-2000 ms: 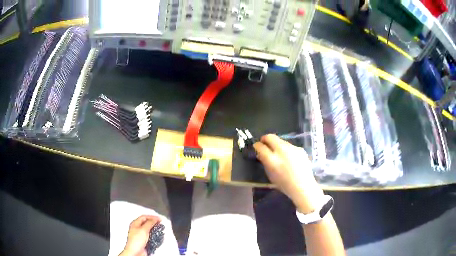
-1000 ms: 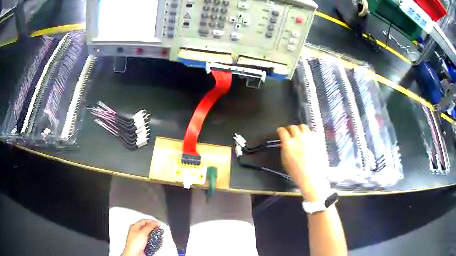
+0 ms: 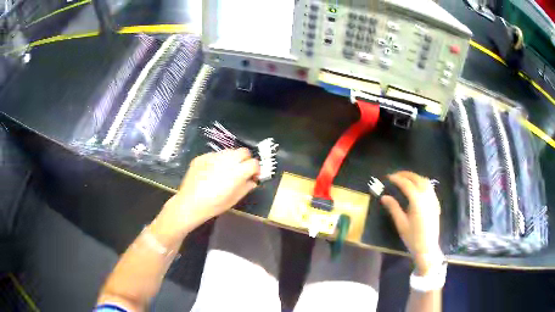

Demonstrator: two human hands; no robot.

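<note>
My left hand lies over the pile of cable assemblies left of the board, covering their black sleeves; whether it grips one cannot be told. Their white plugs show right of my fingers and pink and white wire ends behind them. My right hand is over a cable assembly right of the board. Its white plugs show left of my fingertips and wire ends stick out to the right; the grip is hidden. The test board with its yellow-white socket and green piece lies between my hands.
The cable tester stands behind, joined to the board by the red ribbon cable. Clear bags of cable assemblies lie left and right. The bench edge runs above my lap.
The view has turned left. My left hand has come up from my lap to the left pile, and the dark speckled bundle no longer shows. My right hand has moved back towards the plugs.
</note>
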